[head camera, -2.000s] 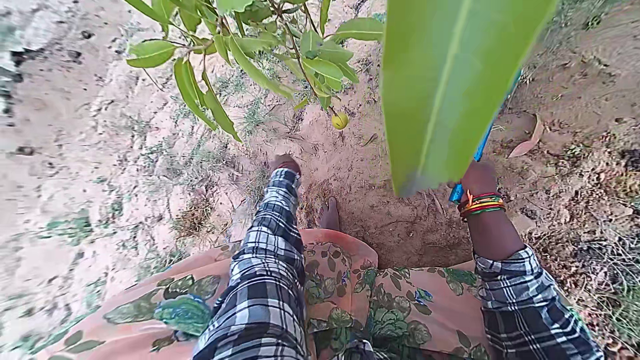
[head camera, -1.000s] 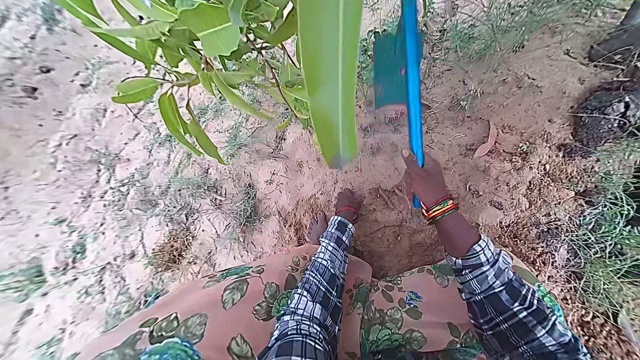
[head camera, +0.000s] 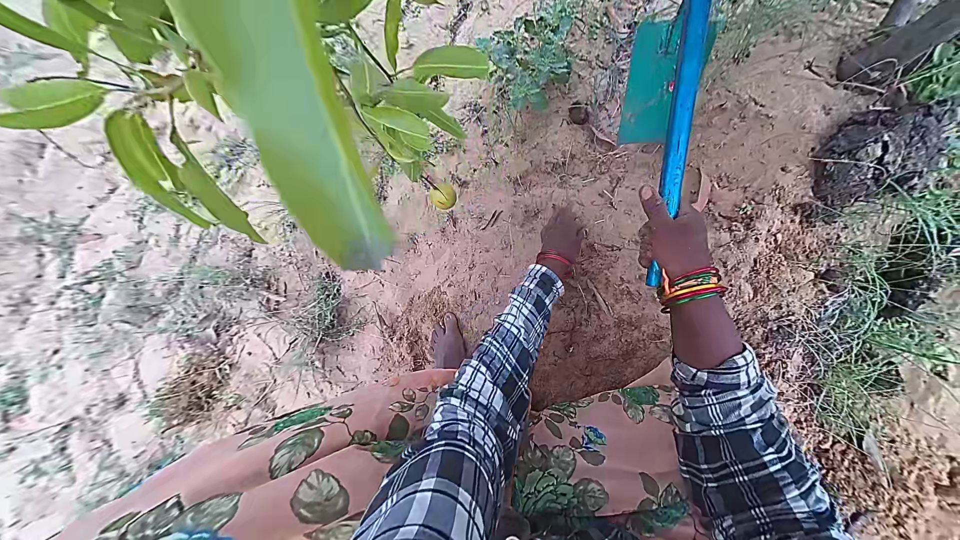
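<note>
My right hand (head camera: 675, 236) grips the lower end of a blue metal handle (head camera: 684, 112), with coloured bangles at the wrist. Beside the upper part of this handle is a flat green metal blade (head camera: 649, 82), the blade of a hoe or similar digging tool; the tool's top runs out of view. My left hand (head camera: 562, 234), with red bangles, is low over the bare soil (head camera: 607, 330), left of the handle. Its fingers point down and are partly hidden, so I cannot tell whether they hold anything.
Leafy branches (head camera: 405, 112) with a small yellowish fruit (head camera: 444, 196) hang at the upper left, one large leaf (head camera: 292, 127) close to the camera. A dark stump or root (head camera: 881, 154) and grass (head camera: 885, 322) lie at the right. My bare foot (head camera: 448, 341) shows beside the floral cloth (head camera: 322, 465).
The blue-handled tool, mostly out of sight two seconds ago, now stands in front of me in my right hand. My left hand has moved away from my foot onto the soil. The view has shifted.
</note>
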